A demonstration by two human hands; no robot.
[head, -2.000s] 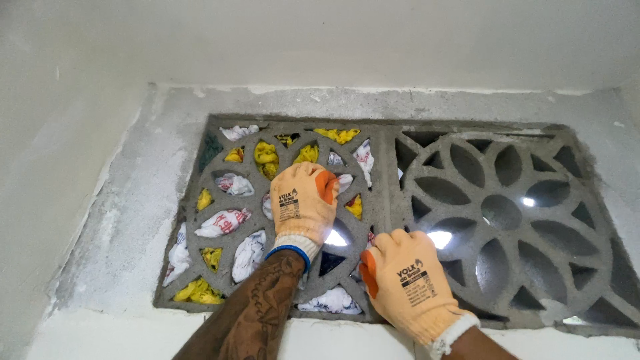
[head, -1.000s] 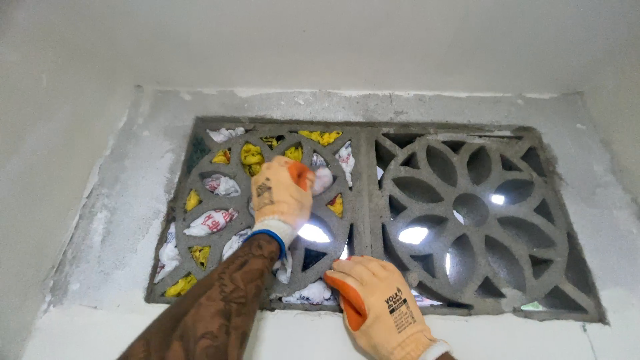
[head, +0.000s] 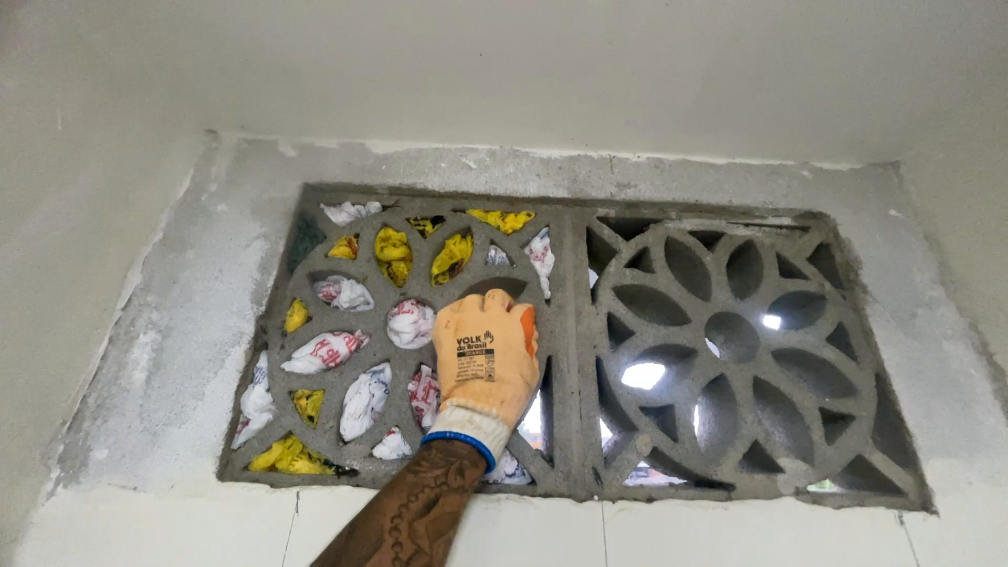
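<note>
My left hand (head: 487,358), in a peach-coloured work glove with orange palm coating and blue-edged cuff, is at the right part of the left concrete vent block (head: 568,331). Its fingers curl at a petal-shaped opening; what they hold, if anything, is hidden. Crumpled white plastic bags (head: 366,402) with red or blue print and yellow plastic bags (head: 392,256) fill many openings. One white bag (head: 411,323) sits in the round centre hole, just left of the glove. The petal opening (head: 500,285) above my knuckles shows bare concrete. My right hand is out of view.
A second concrete vent block (head: 744,315) adjoins on the right, its openings unstuffed, with light showing through some. Rough grey mortar (head: 189,315) surrounds both blocks. White tiles (head: 520,528) lie below, and a pale surface (head: 551,79) is above.
My right hand, earlier at the lower edge between the blocks, has left the view. My left hand has moved off the centre hole, whose white bag now shows.
</note>
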